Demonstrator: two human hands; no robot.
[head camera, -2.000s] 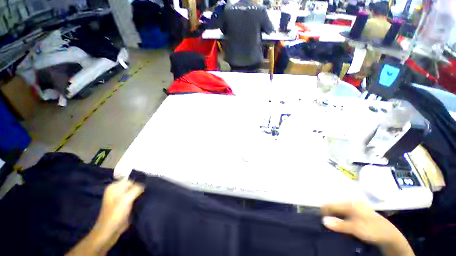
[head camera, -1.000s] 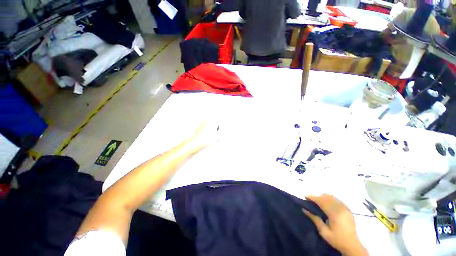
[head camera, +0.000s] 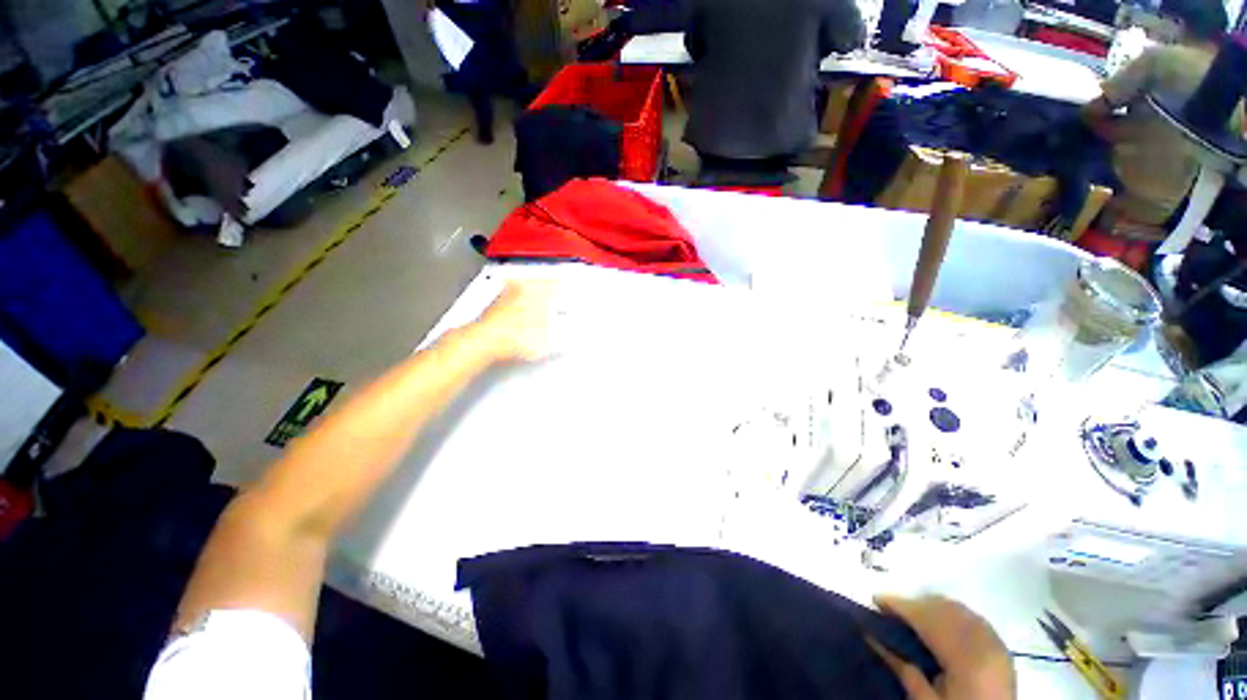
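A dark navy garment (head camera: 684, 622) lies over the front edge of the white table (head camera: 574, 451), its top edge facing away from me. My right hand (head camera: 950, 650) grips the garment's right end at the bottom of the view. My left hand (head camera: 527, 321) is stretched out over the far left part of the table, away from the garment. It is washed out by glare, so its fingers and anything under them cannot be made out. The white sewing machine head (head camera: 1135, 479) stands at the right, with its needle area (head camera: 862, 520) beyond the garment.
Yellow-handled snips (head camera: 1084, 656) lie at the lower right. A red cloth (head camera: 602, 226) is at the far left table corner. A brown rod (head camera: 937, 239) and glass jar (head camera: 1110, 301) stand behind the machine. A dark garment pile (head camera: 110, 574) is at left. A person (head camera: 766, 75) stands beyond the table.
The left hand let go of the garment and reached over the table, now slightly farther toward the red cloth. The garment's left part has come onto the table edge. The right hand still grips it.
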